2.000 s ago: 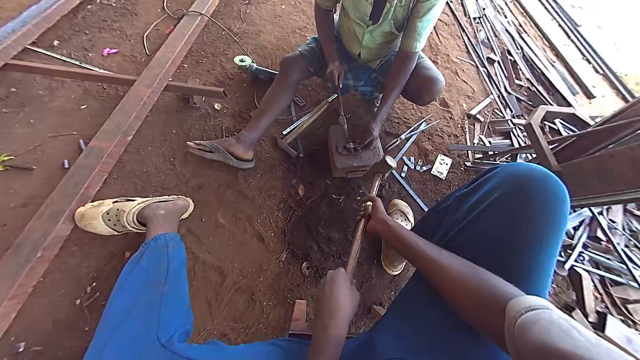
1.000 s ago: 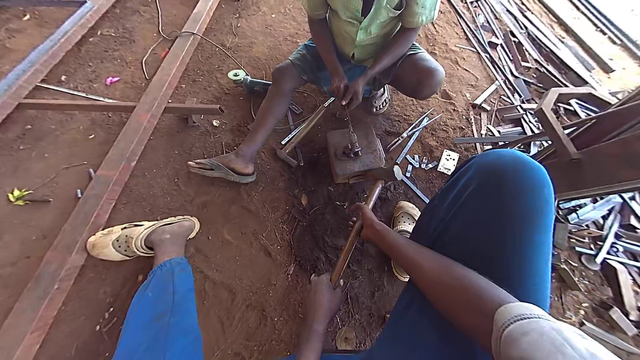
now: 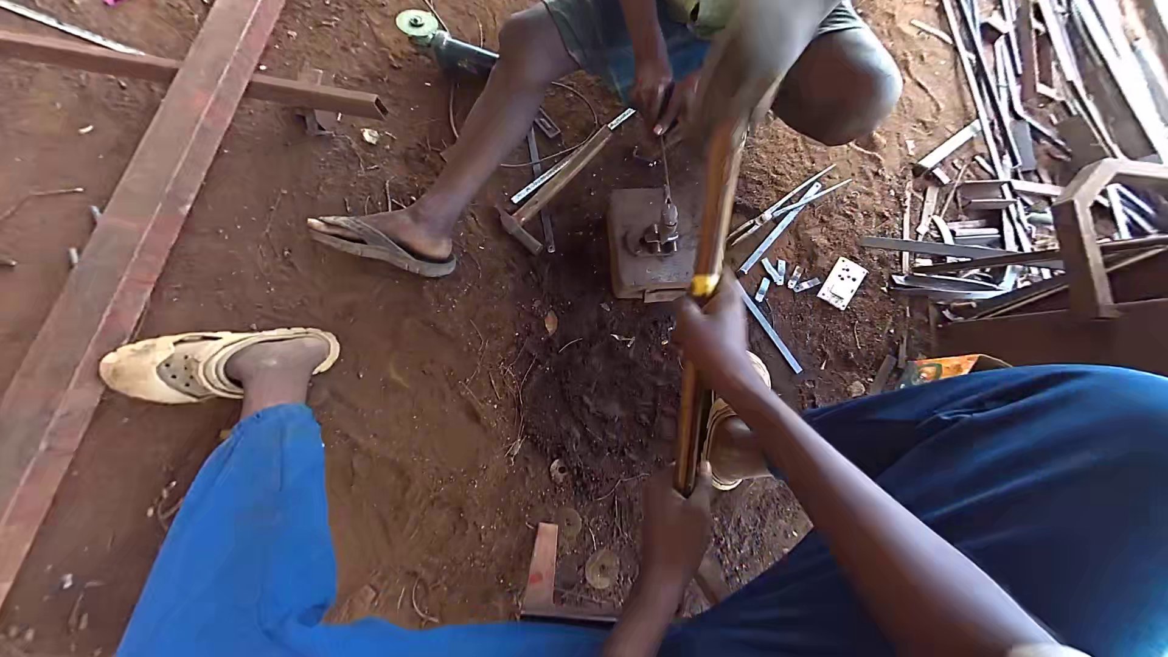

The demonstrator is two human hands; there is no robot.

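A long-handled sledgehammer is in my hands; its blurred head (image 3: 757,64) is raised at the top, and the wooden handle (image 3: 719,210) runs down toward me. My right hand (image 3: 716,328) grips the handle midway, and my left hand (image 3: 680,511) holds its lower end. Beyond and below the hammer, a metal block (image 3: 634,269) lies on the soil with a small metal workpiece (image 3: 659,239) on top. A co-worker's hands (image 3: 666,96) hold a thin rod (image 3: 665,164) that reaches down to the workpiece. The hammer head partly hides the co-worker.
A small hammer (image 3: 557,187) lies left of the block; an angle grinder (image 3: 456,50) is behind it. Cut metal strips (image 3: 776,233) and a white perforated plate (image 3: 842,283) lie right. A long steel beam (image 3: 137,210) crosses the left side, near the co-worker's sandalled foot (image 3: 392,239). Scrap metal (image 3: 995,192) fills the upper right.
The sledgehammer head has risen from beside the metal block to in front of the co-worker. Both my hands remain on the handle.
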